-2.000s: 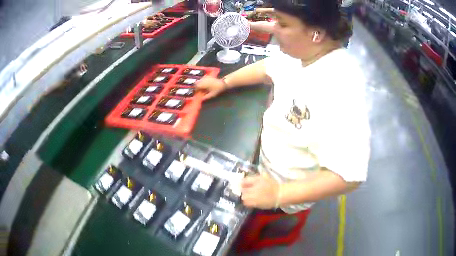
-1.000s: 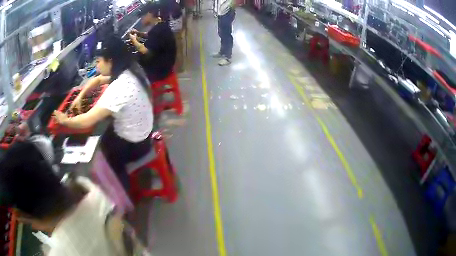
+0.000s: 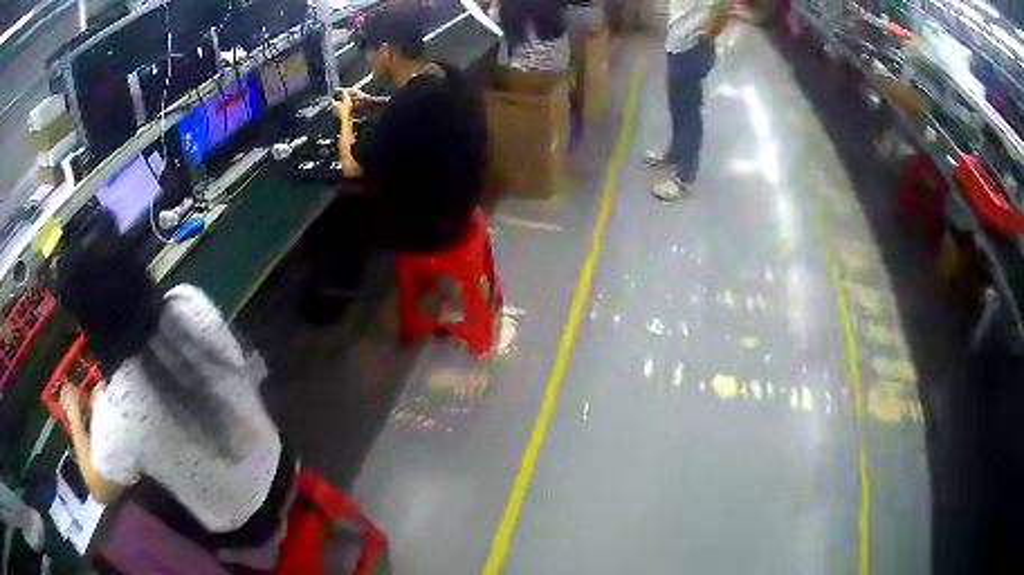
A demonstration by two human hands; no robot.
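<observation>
Neither of my hands is in the picture. Nearest in front, at the lower left, a seated person in a white patterned top (image 3: 208,416) has a hand at a red tray (image 3: 70,376) on the bench. Another red tray (image 3: 23,326) with dark items lies at the left edge. Further along the green-topped bench (image 3: 264,242), a person in black (image 3: 421,152) sits on a red stool (image 3: 455,281) and holds something too small to tell.
A grey floor aisle (image 3: 696,449) with yellow lines runs ahead. A person stands in it (image 3: 685,101). A cardboard box (image 3: 528,129) stands behind the person in black. Lit monitors (image 3: 219,118) stand on the left bench. A red bin (image 3: 988,197) is on the right line.
The view has swung from the nearby bench and trays to the aisle and moved along it. The nearer person in pale clothing has left the picture; the seated workers and monitors appear closer.
</observation>
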